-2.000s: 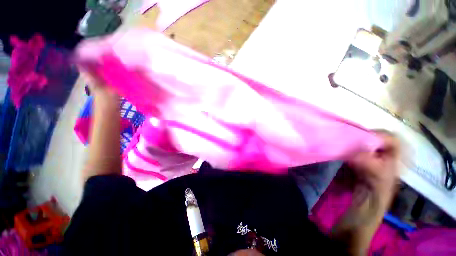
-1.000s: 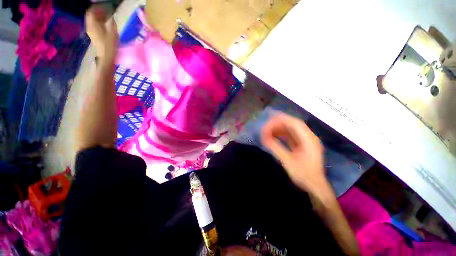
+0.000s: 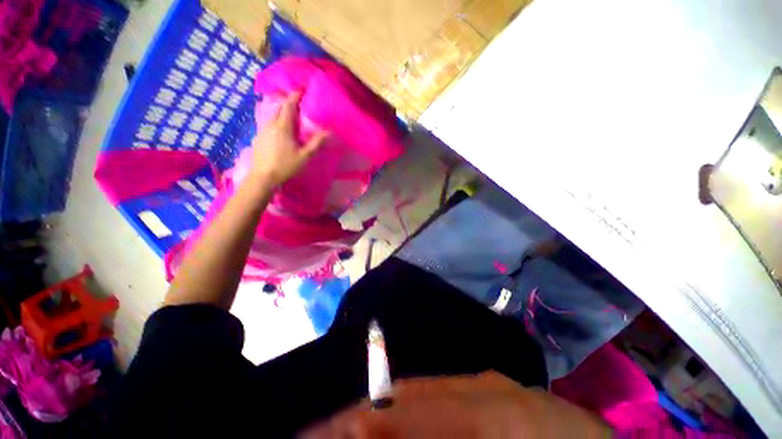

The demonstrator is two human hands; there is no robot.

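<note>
Hot-pink and light-pink cloth pieces [image 3: 330, 103] lie heaped in and over the side of a blue slotted basket [image 3: 184, 94], below the table's left part. My left hand [image 3: 287, 146] rests on top of the heap, thumb and fingers apart, fingertips against the cloth. A large blurred stretch of bare skin [image 3: 480, 407] crosses the bottom edge, very close to the camera. It looks like my right arm or hand, but no fingers can be made out. A white cigarette-like stick [image 3: 377, 364] stands just above it.
The white machine table [image 3: 592, 103] fills the right, with a tan board [image 3: 377, 43] at its left end and a metal machine plate [image 3: 754, 171] at the right edge. An orange plastic crate [image 3: 64, 317] is lower left. Magenta cloth [image 3: 609, 386] lies below the table.
The pink piece stretched between both hands earlier is no longer held up. My left hand has come down onto the basket heap. My right hand let go, then moved from the middle toward the bottom edge.
</note>
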